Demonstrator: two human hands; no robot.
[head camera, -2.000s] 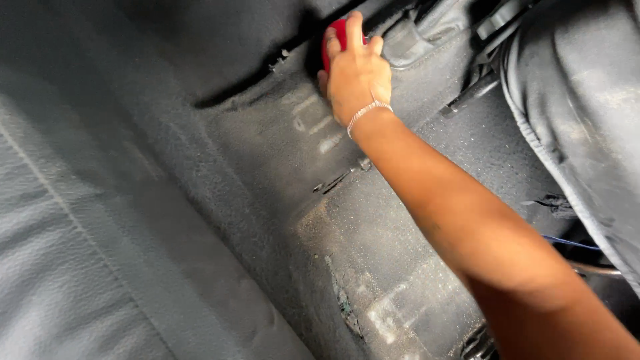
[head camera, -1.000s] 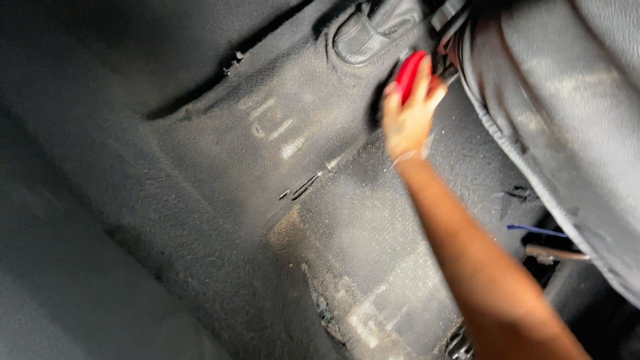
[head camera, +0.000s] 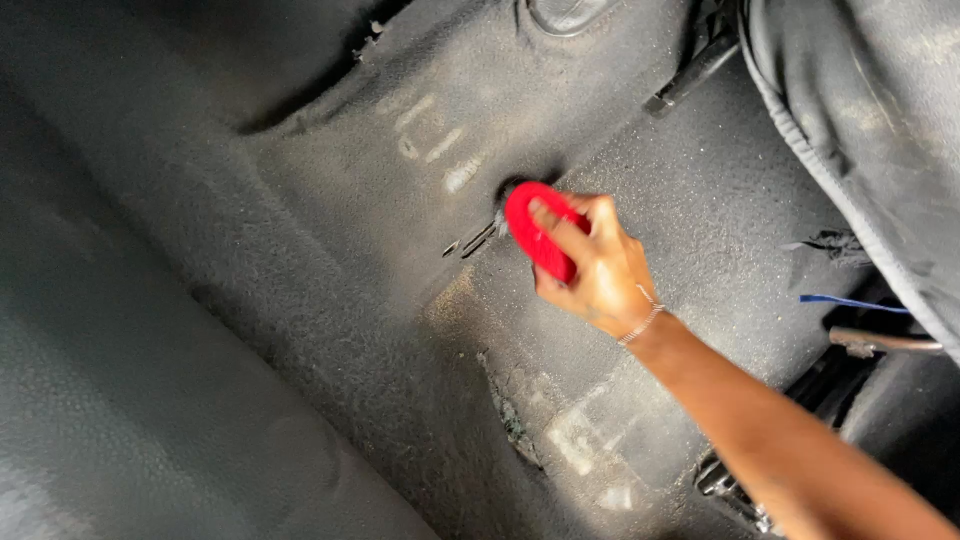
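Note:
My right hand (head camera: 600, 262), with a thin bracelet at its wrist, grips an oval red brush (head camera: 541, 231) from above. The brush's underside is mostly hidden; dark bristles seem to show at its upper left edge, against the dusty dark floor lining (head camera: 660, 202) of a vehicle. Right beside the brush are narrow slits (head camera: 478, 240) in the lining. Pale worn marks (head camera: 444, 146) lie up and left of it, and a torn patch (head camera: 510, 420) is below. My left hand is out of view.
A dark leather-like seat (head camera: 150, 390) fills the lower left. On the right hangs a grey seat cover (head camera: 885, 112), with a metal seat rail (head camera: 694, 75), a blue strip (head camera: 851, 303) and a metal bar (head camera: 885, 341) near it. Another metal fitting (head camera: 724, 480) sits at the bottom right.
My right hand, still holding the red brush, has moved from the grey seat cover's edge down and left to the slits in the lining. The view has also shifted.

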